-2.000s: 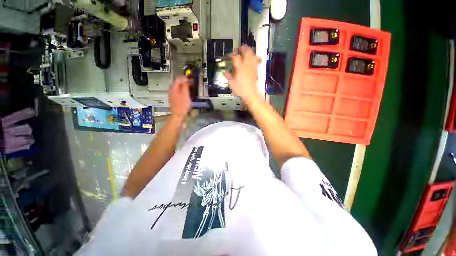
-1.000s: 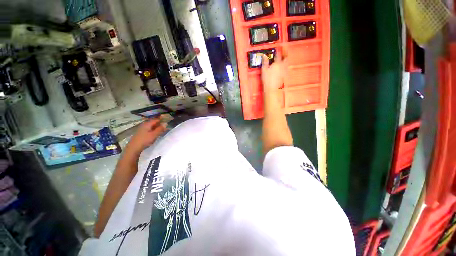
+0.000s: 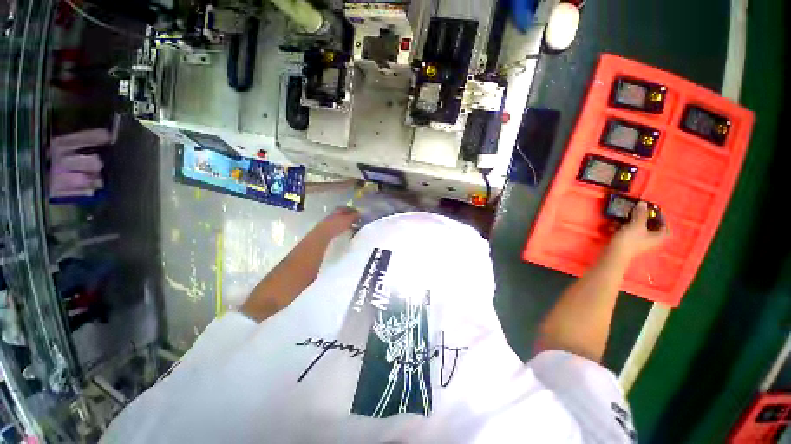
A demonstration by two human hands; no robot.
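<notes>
My right hand (image 3: pixel 640 236) is over the red tray (image 3: pixel 555 227), with its fingers on a black device unit (image 3: pixel 621 206). This unit is slightly tilted against the pockets, below the left column of units. Three other units lie in that column, one of them the top unit (image 3: pixel 639 94). One unit (image 3: pixel 704 124) lies at the top of the right column. My left hand (image 3: pixel 343 218) is by the machine's front edge, beside my shirt. Its fingers are small and blurred, and I cannot tell whether it holds anything.
The white-grey machine (image 3: pixel 382 130) stands ahead, with units in a left fixture (image 3: pixel 328 76) and a right fixture (image 3: pixel 432 89). A blue illustrated panel (image 3: pixel 241 176) is below its left front edge. Another red tray (image 3: pixel 763 418) shows at the lower right.
My right hand has moved from the third unit in the left column to a unit lower down. The right column now shows one unit instead of two. The view has shifted left.
</notes>
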